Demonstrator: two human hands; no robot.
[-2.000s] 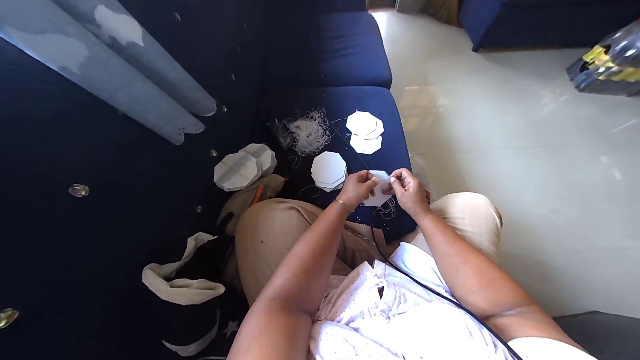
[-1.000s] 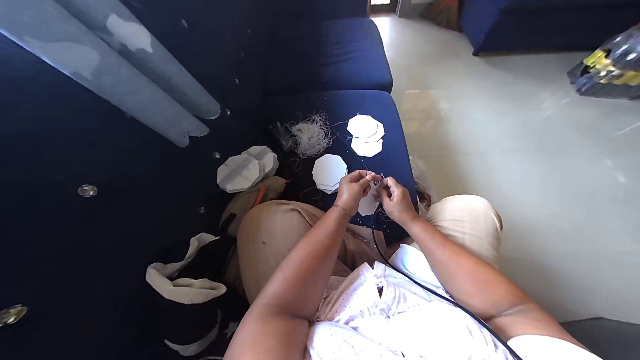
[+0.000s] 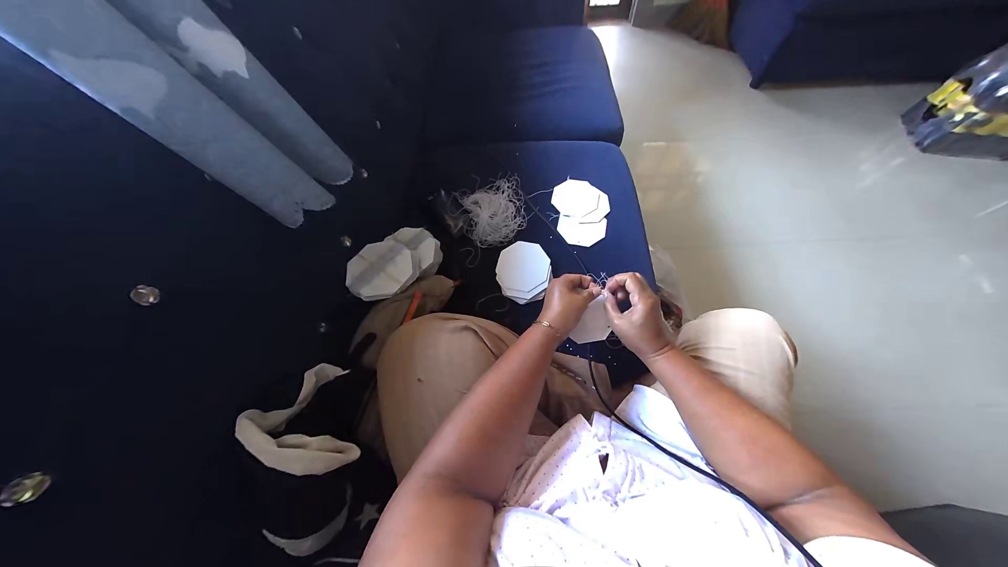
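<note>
Both hands meet over the dark blue sofa seat [image 3: 551, 161], in front of my lap. My left hand [image 3: 572, 301] pinches thin white thread between its fingertips. Close beside it, my right hand [image 3: 636, 315] pinches the same tangle of thread with thumb and forefinger. Under the hands lies a white octagonal card [image 3: 592, 323], partly covered by them. To its left is a stack of white octagonal cards [image 3: 523, 269]. Farther back on the seat sit more white octagonal cards [image 3: 579, 201], overlapping. A loose bundle of white thread [image 3: 494, 213] lies left of these.
Folded whitish octagonal pieces [image 3: 383, 269] rest by the sofa back at left. A black cable [image 3: 669, 453] runs over my shirt and between my hands. Black and cream fabric [image 3: 295, 453] lies lower left. A wrapped package [image 3: 965, 106] stands on the floor at upper right.
Two seconds ago both hands held the octagonal card's edges; now the card lies lower, beneath them, and the fingertips are close together on the thread.
</note>
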